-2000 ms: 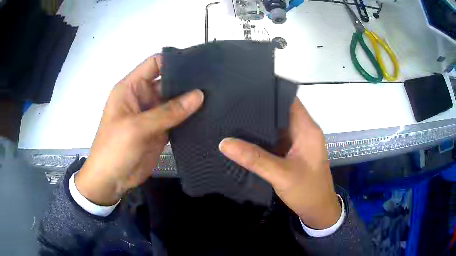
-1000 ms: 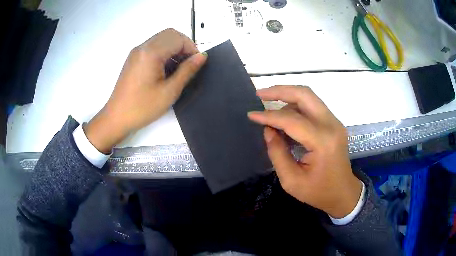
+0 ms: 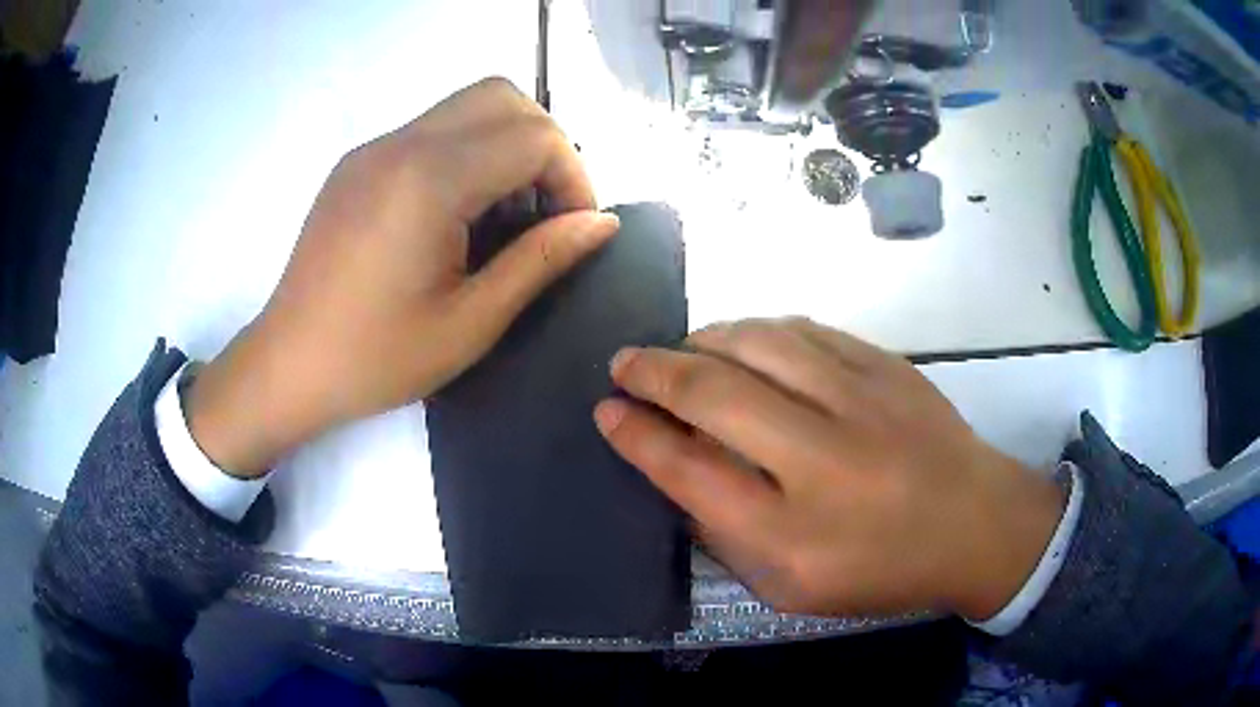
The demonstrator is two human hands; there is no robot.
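A dark rib-knit panel (image 3: 553, 483) lies long and narrow on the white table, its lower end over the printed strip at the front edge. My left hand (image 3: 428, 263) pinches its upper left edge between thumb and bent fingers. My right hand (image 3: 843, 470) lies with its fingertips on the panel's right side, fingers held together. Whether the right thumb grips the cloth is hidden. The panel's top end is just below the sewing machine's needle area (image 3: 726, 97).
The tension assembly with its pale knob (image 3: 905, 203) hangs at the upper right. Green and yellow snips (image 3: 1136, 228) lie on the right. A dark flat object (image 3: 1233, 394) is at the right edge. A black cloth pile (image 3: 49, 207) is at the left edge.
The panel was held up in both hands, then turned narrow and slanted; now it is straighter and flat on the table. My right fingers have moved onto it. The view has shifted closer to the machine.
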